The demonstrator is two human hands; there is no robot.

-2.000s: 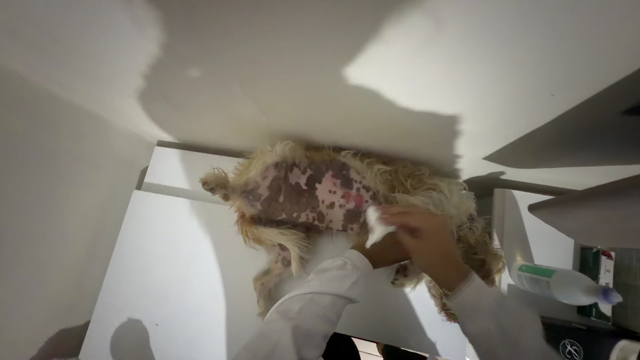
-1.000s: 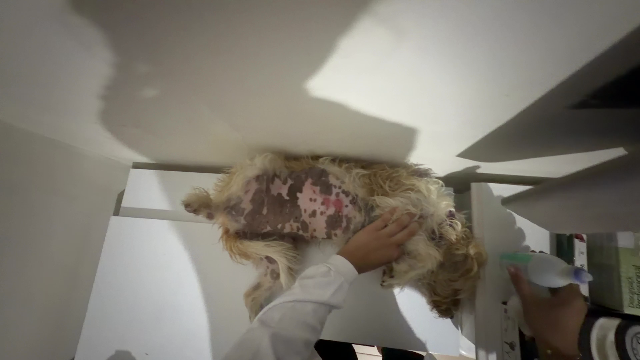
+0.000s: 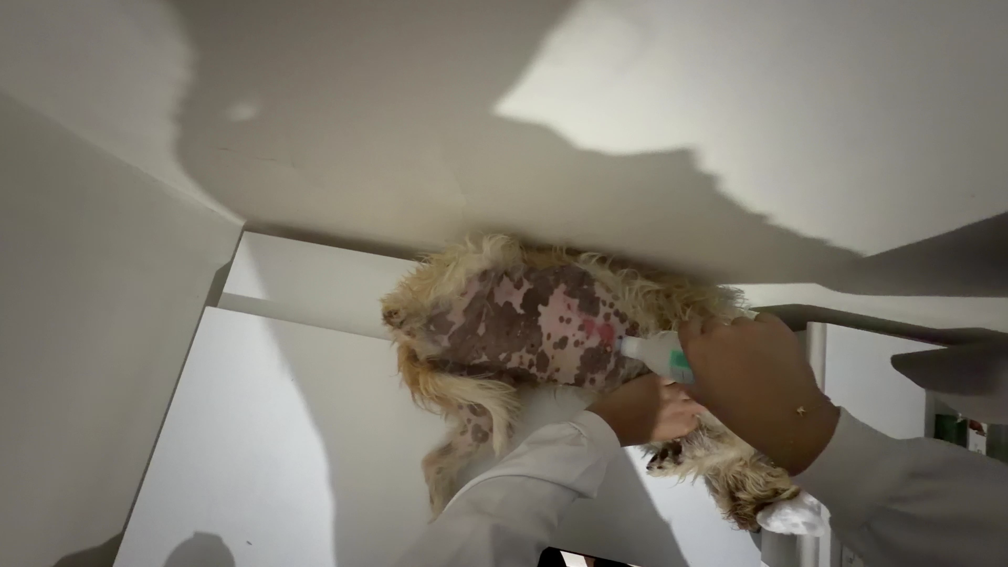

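Observation:
A curly tan dog [image 3: 488, 339] lies on its side on the white table [image 3: 260, 409], its bare, brown-blotched belly toward me. My right hand [image 3: 748, 378] grips a white plastic bottle [image 3: 657, 352] with a green label, its nozzle pointing at a reddened patch [image 3: 600, 329] of belly skin. Beneath it, my left hand [image 3: 657, 409] lies against the dog's chest and foreleg, its fingers partly hidden by my right hand and the bottle. A white wad, perhaps cotton [image 3: 791, 513], sits by the dog's head at the lower right.
A pale wall [image 3: 441, 157] rises right behind the dog's back. On the right, past the table's end, are a white surface [image 3: 874, 378], a grey object [image 3: 953, 366] and a few small boxes [image 3: 961, 431]. A dark object [image 3: 587, 557] shows at the bottom edge.
One second ago my right hand was at the bottle on the far right; now it holds the bottle tipped at the dog's belly. My left hand has stayed on the dog. The view has shifted.

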